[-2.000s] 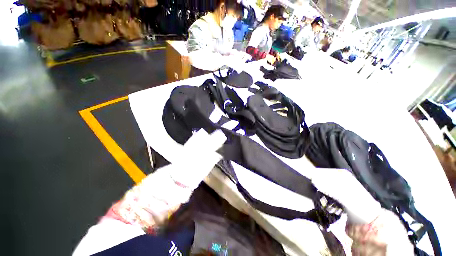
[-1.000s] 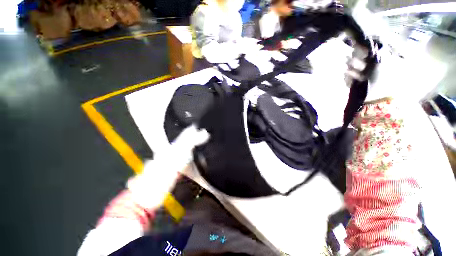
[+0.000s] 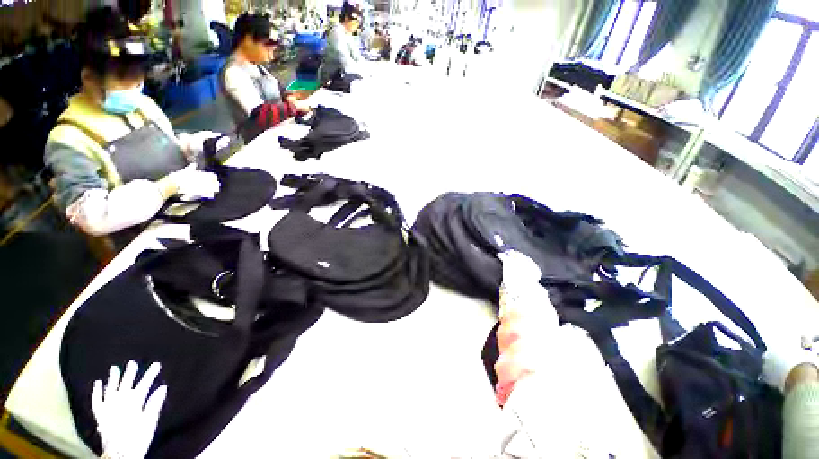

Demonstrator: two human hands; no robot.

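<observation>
A large black shoulder bag lies at the near left, its curved opening up and its strap beside it. My left hand, in a white glove, rests on this bag with fingers spread. My right hand, also in white, reaches forward onto a black bag pile with a small white logo. Its fingers are blurred against the fabric, so its grip cannot be told. Stacked black bags lie between my hands. A silver ring shows in the left bag's opening.
A masked person at the far left handles a black bag. Others sit farther along the white table. At the right edge another person's hand is beside a black bag. Shelves and windows stand behind at right.
The view has turned right. The large bag, earlier raised with its strap in the air, now lies at the left under my left hand. My right hand has moved onto the bag pile.
</observation>
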